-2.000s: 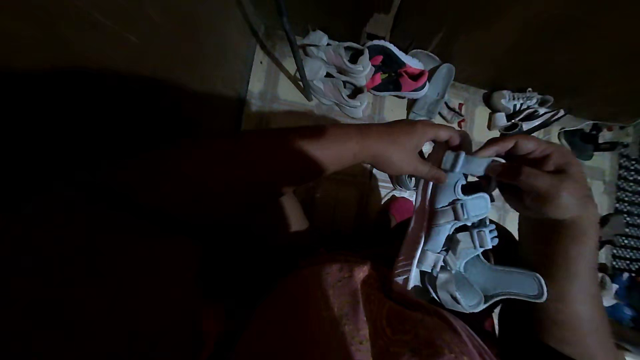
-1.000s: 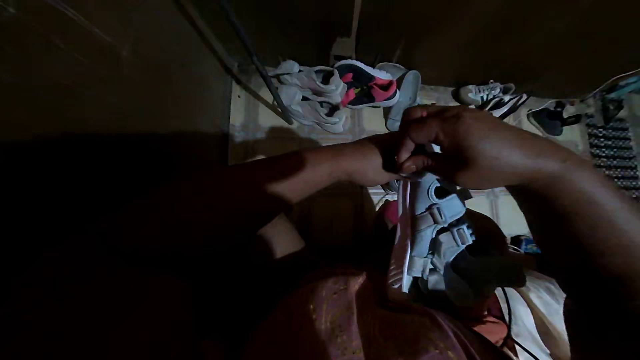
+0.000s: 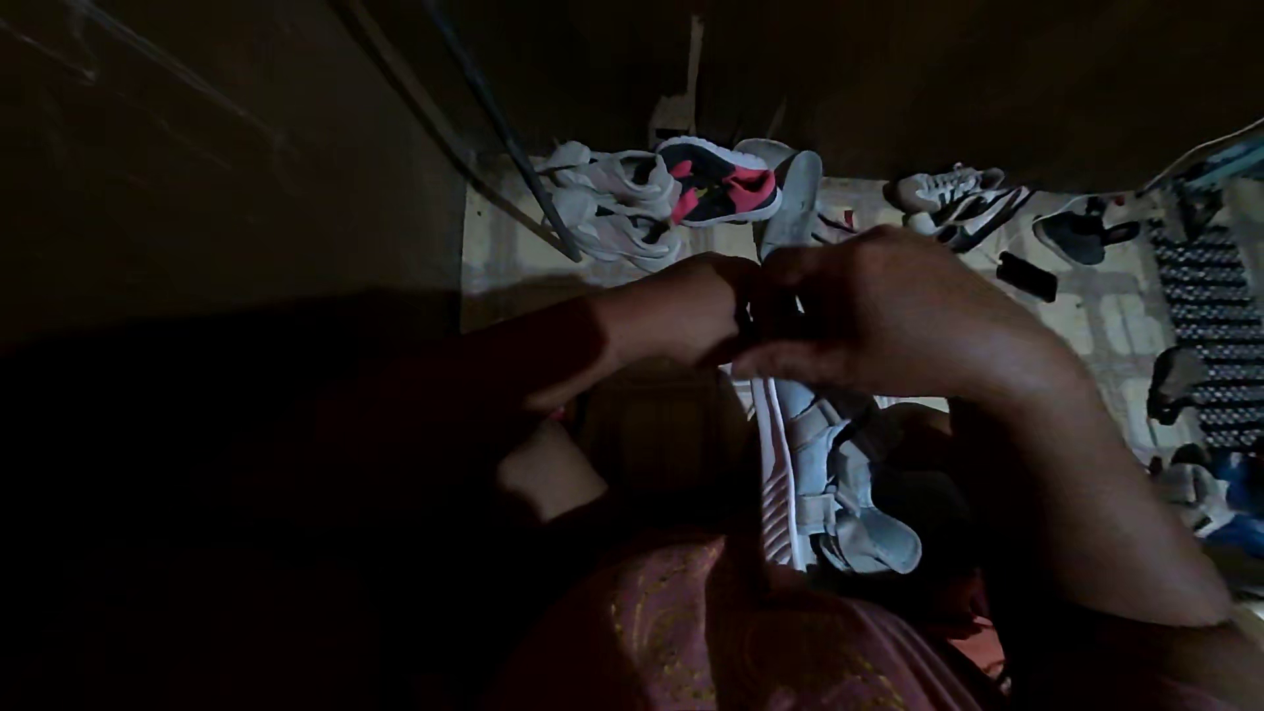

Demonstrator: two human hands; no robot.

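Note:
A grey strapped sandal (image 3: 815, 464) with a pale ridged sole rests upright against the clothing over my lap, its side straps and buckles facing right. My left hand (image 3: 696, 306) is at the sandal's upper end, its fingers largely hidden in shadow. From the right, my right hand (image 3: 879, 316) curls over the same end, thumb below and fingers bent, meeting the left fingertips. What the fingertips pinch there is too dark to tell.
Beyond my hands, pale shoes (image 3: 617, 202), a black and pink sneaker (image 3: 721, 183) and a grey slipper (image 3: 793, 202) lie on the checked floor. White sneakers (image 3: 953, 188), a dark shoe (image 3: 1076, 232) and a patterned mat (image 3: 1215, 316) are at right. A thin rod (image 3: 504, 128) slants down at left.
My right hand, at the upper strap two seconds ago with the palm side showing, has turned over the sandal's upper end and now covers it. My left hand stays beside it.

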